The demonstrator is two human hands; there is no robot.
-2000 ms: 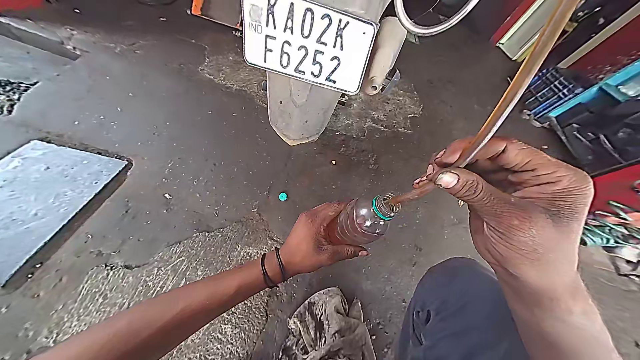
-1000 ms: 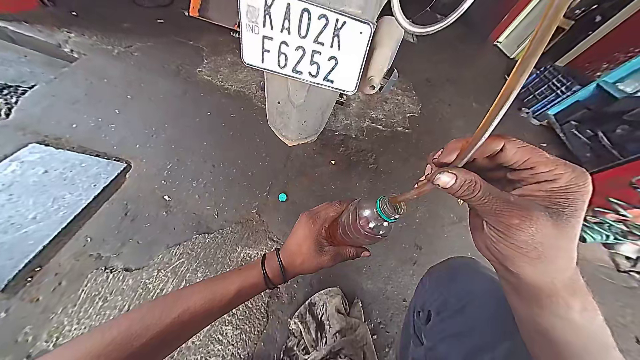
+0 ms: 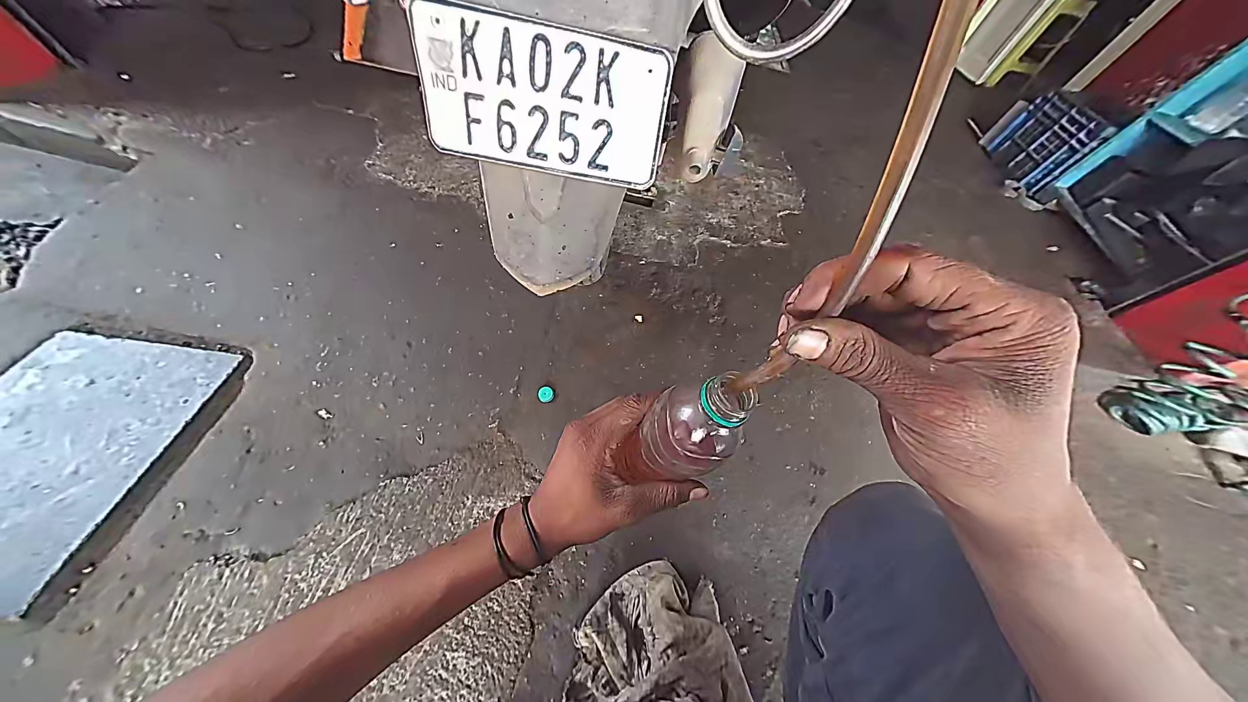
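Observation:
My left hand (image 3: 604,478) is wrapped around a clear plastic bottle (image 3: 690,429), tilted with its open mouth toward the upper right. A teal ring sits round its neck, and reddish-brown liquid shows inside. Between the thumb and fingers of my right hand (image 3: 936,361), a flexible hose (image 3: 902,166) with brownish liquid in it is pinched, its end at the bottle's mouth. How far the end goes in cannot be told. A small teal cap (image 3: 546,394) lies on the ground left of the bottle.
The rear mudguard (image 3: 551,224) and number plate (image 3: 541,88) of a two-wheeler are ahead. A crumpled cloth (image 3: 658,634) lies near my knee (image 3: 897,595). A pale slab (image 3: 107,439) is at left. A blue crate (image 3: 1048,141) and a coiled green cord (image 3: 1170,395) are at right.

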